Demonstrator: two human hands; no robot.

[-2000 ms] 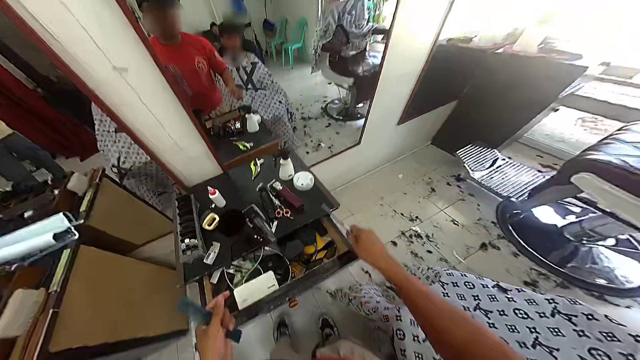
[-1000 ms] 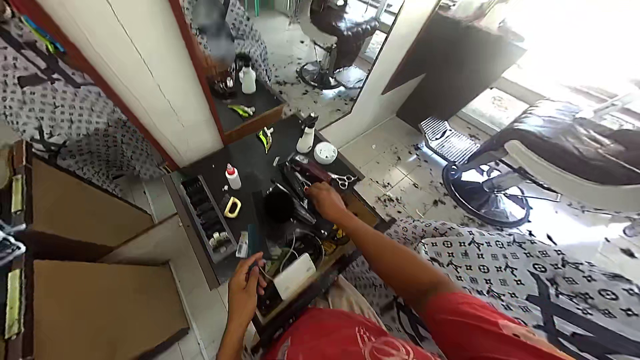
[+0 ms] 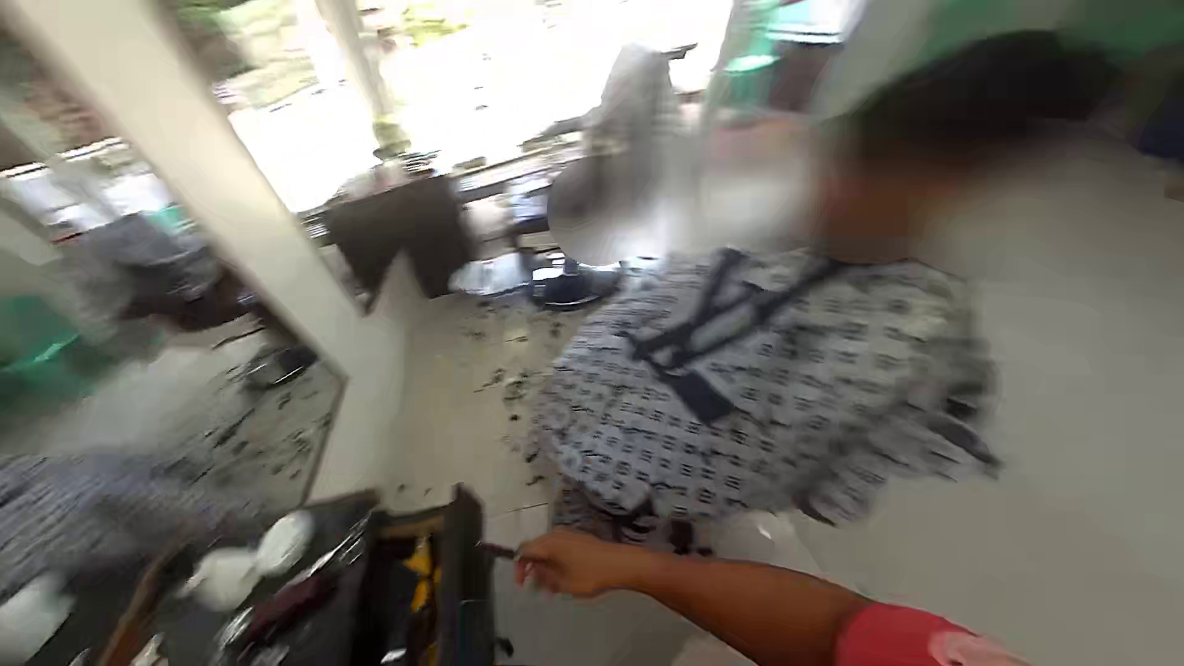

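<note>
My right hand point(image 3: 578, 562) is beside the open drawer point(image 3: 472, 555) at lower centre, its fingers closed on a small dark object point(image 3: 498, 551) too blurred to name. Yellow items point(image 3: 421, 573) lie in the drawer. On the dark countertop point(image 3: 342, 509) at lower left are blurred white containers point(image 3: 225, 578) and a dark red hair clipper point(image 3: 291, 601). My left hand is out of view. A seated person, blurred, wears a patterned barber's cape point(image 3: 740, 388) to the right of the drawer.
A wall mirror point(image 3: 185, 370) stands at the left. Cut hair point(image 3: 511, 384) is scattered on the tiled floor point(image 3: 453, 416). Further back are a dark cabinet point(image 3: 402, 231) and the round base of a barber's chair point(image 3: 573, 285).
The view has swung right to the caped person. My right hand, over the countertop a second ago, is now beyond the drawer with a small dark object. My left hand has left the view.
</note>
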